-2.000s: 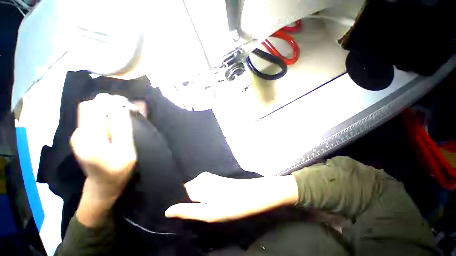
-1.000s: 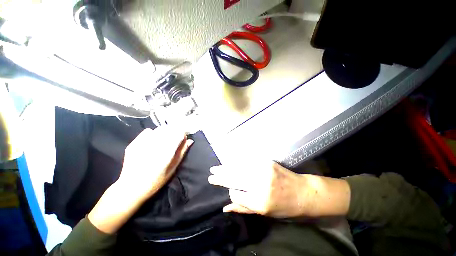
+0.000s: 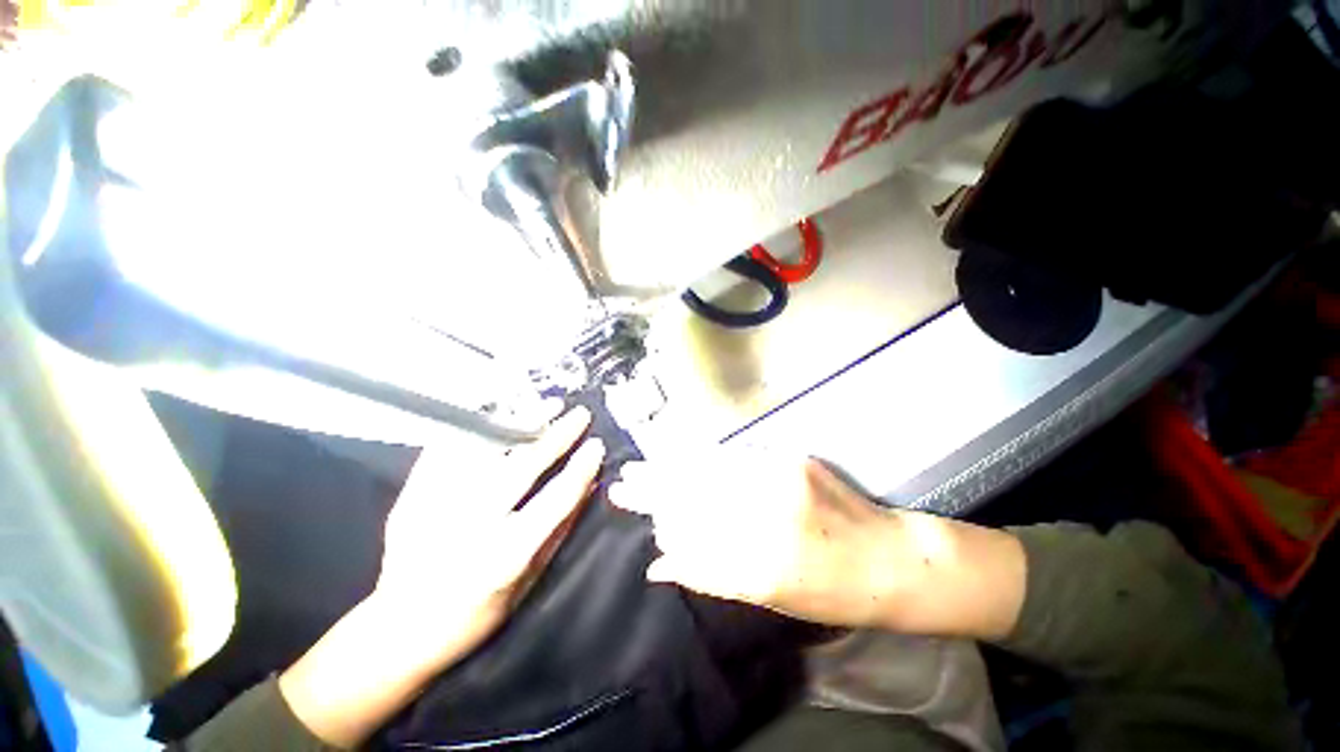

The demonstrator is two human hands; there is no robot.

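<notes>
The black garment piece lies on the white table and hangs over the front edge into the lap. Its upper edge reaches the presser foot and needle area. My left hand lies on the cloth just left of and below the presser foot, fingertips near it. My right hand is at the right edge of the cloth, with its fingertips on the edge below the foot. Glare washes out both hands, so I cannot tell whether the fingers pinch the cloth. A thin white line shows on the lower cloth.
The pale machine head with red lettering spans the top. Scissors with dark blue and red loops lie behind it. A dark rectangle stands above a round black base at right. A red basket is below. A blurred pale curved object covers the left.
My left hand has moved from the left part of the cloth to the presser foot. My right hand has moved up to the cloth's right edge. The view has shifted, showing more machine head.
</notes>
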